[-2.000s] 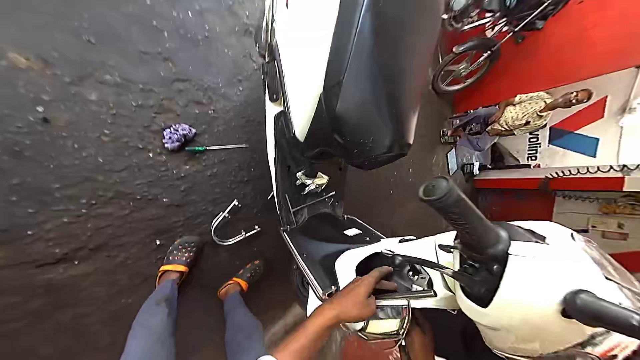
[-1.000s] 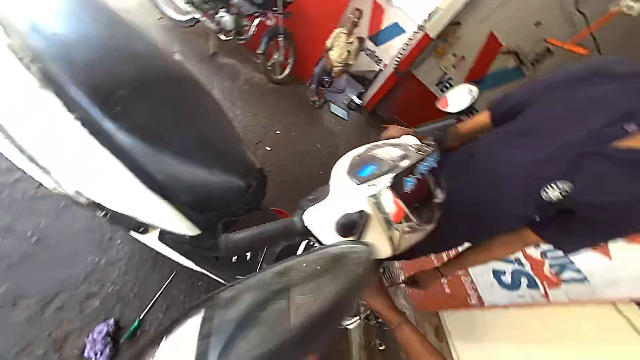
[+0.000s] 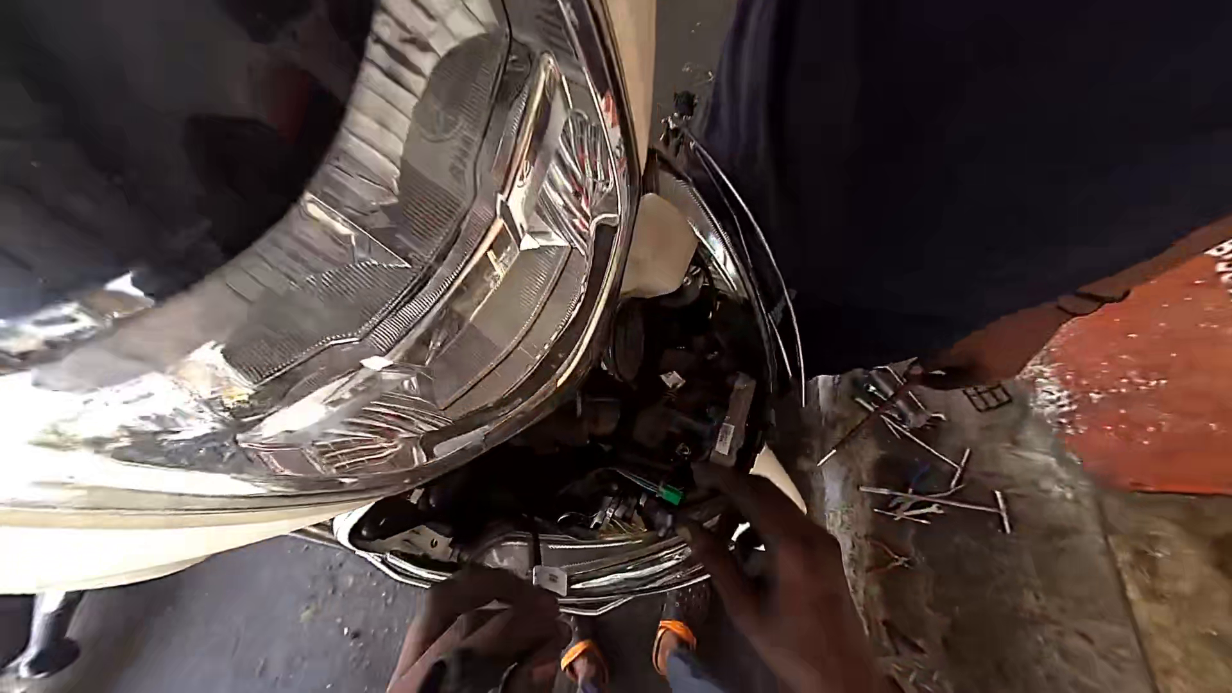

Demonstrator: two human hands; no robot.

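A large clear scooter headlamp [image 3: 462,260] fills the upper left, close to the camera. Below and right of it lies the open front cavity of the scooter with dark wiring and a green connector [image 3: 670,494]. My right hand [image 3: 770,568] reaches up at the cavity's right side, thumb and fingers spread; whether it pinches a wire is too dark to tell. My left hand [image 3: 491,616] has its fingers curled at the lower rim [image 3: 616,568], beside a small white tag [image 3: 551,579]. What the left fingers hold is hidden.
A person in a dark shirt [image 3: 943,173] stands close on the right. Several metal tools [image 3: 934,496] lie on the concrete ledge [image 3: 1039,577] at the lower right, beside a red painted surface [image 3: 1155,385]. My sandaled feet [image 3: 674,635] show beneath the scooter's front.
The view has swung from the scooter's side and handlebar to its front, close to the headlamp. Both my hands now show at the front cavity.
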